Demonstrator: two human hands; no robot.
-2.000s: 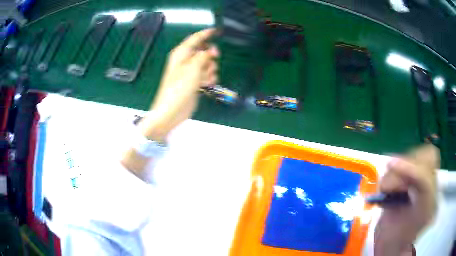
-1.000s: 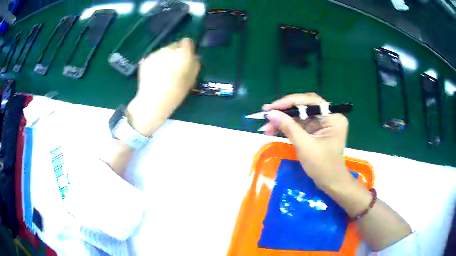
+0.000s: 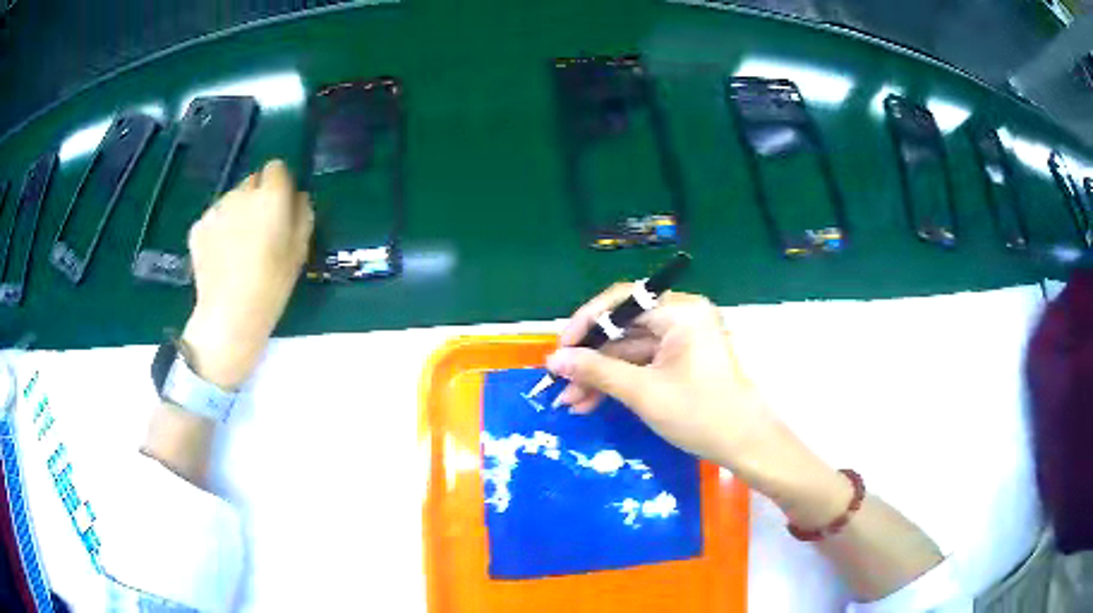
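Note:
My right hand (image 3: pixel 671 371) holds a slim black pen-shaped tool (image 3: pixel 629 309) with white bands like a pencil. Its pale tip is over the upper left part of the shiny blue sheet (image 3: pixel 587 527), with a small pale mark at the tip. The sheet lies in the orange tray (image 3: pixel 450 551). My left hand (image 3: pixel 249 246) is at the left edge of a phone middle frame (image 3: pixel 399 180) on the green belt; its fingertips are blurred, so I cannot tell whether it grips the frame. Small gold and white parts show at that frame's bottom end.
More middle frames lie spaced along the green belt (image 3: pixel 479 180), several to the left and several to the right. The tray sits on a white surface (image 3: pixel 324 479) with blue-green marks at far left. A dark red shape (image 3: pixel 1067 407) is at the right edge.
The view has shifted right. The tool tip has moved from near the belt's edge down over the blue sheet. My left hand is beside a frame with coloured bottom parts.

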